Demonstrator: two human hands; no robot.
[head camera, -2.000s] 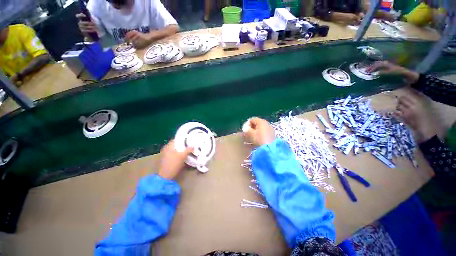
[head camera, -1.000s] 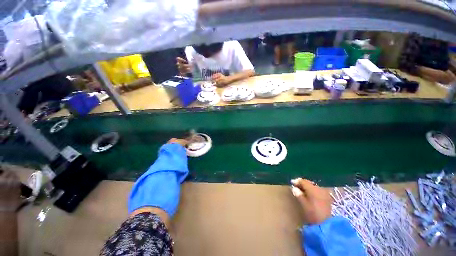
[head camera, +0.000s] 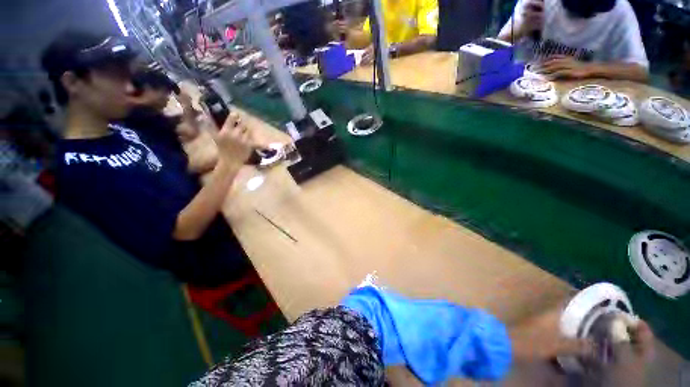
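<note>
A round white lamp housing (head camera: 594, 302) with dark slots is at the lower right, above the tan bench. My left hand (head camera: 556, 340), blurred, is shut on its near edge, with the blue sleeve cover (head camera: 439, 340) behind it. My right hand (head camera: 639, 349), blurred at the lower right, is against the housing with a small white part (head camera: 621, 328) at its fingertips. The fingers hide where the part meets the housing.
The green belt (head camera: 469, 174) carries another white disc (head camera: 660, 262) close by and one (head camera: 365, 124) farther up. A black device (head camera: 316, 155) stands on the bench (head camera: 378, 234). A person in dark clothes (head camera: 121, 181) sits at the left. Opposite are a person in white and stacked discs (head camera: 590, 98).
The view has swung left. My left hand, last seen reaching to a disc on the belt, now holds a disc near me, and my right hand has come up to it.
</note>
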